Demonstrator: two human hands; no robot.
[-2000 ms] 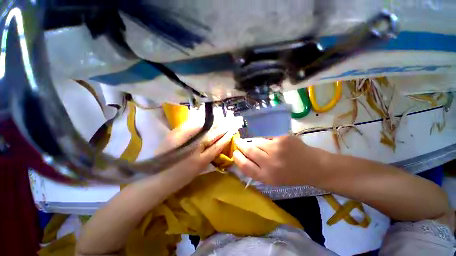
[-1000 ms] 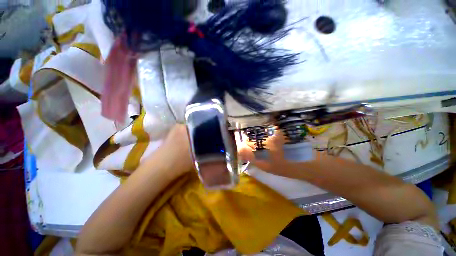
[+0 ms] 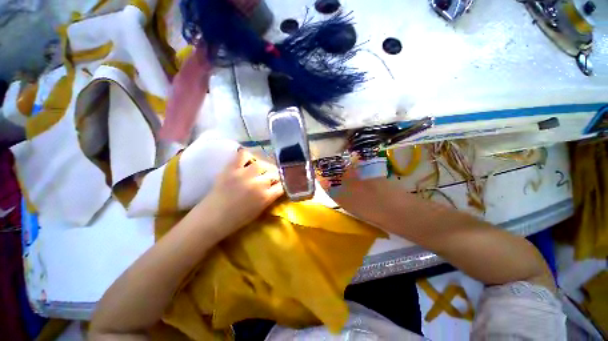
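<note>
A mustard fabric panel [image 3: 280,256] hangs in folds from the machine's work area over the table edge into the lap. My left hand [image 3: 248,181] is on cloth left of the chrome guard [image 3: 291,153], fingers bent at the fabric's upper edge. A white piece with mustard bands [image 3: 193,174] lies just beyond it. My right hand [image 3: 343,190] is partly hidden at the needle area, behind the guard and machine fittings; its fingers cannot be made out. The white sewing machine head [image 3: 467,80] spans the top right.
White and mustard pieces [image 3: 130,133] are heaped at left. A navy tassel [image 3: 300,66] and pink strip [image 3: 185,96] hang on the head. A yellow loop handle [image 3: 405,160] and thread scraps [image 3: 453,170] lie right. The silver table edge [image 3: 400,258] runs in front.
The view has shifted up and back, showing more of the machine's top and the left heap. The left hand now shows more clearly beside the guard; the mustard panel's folds have changed.
</note>
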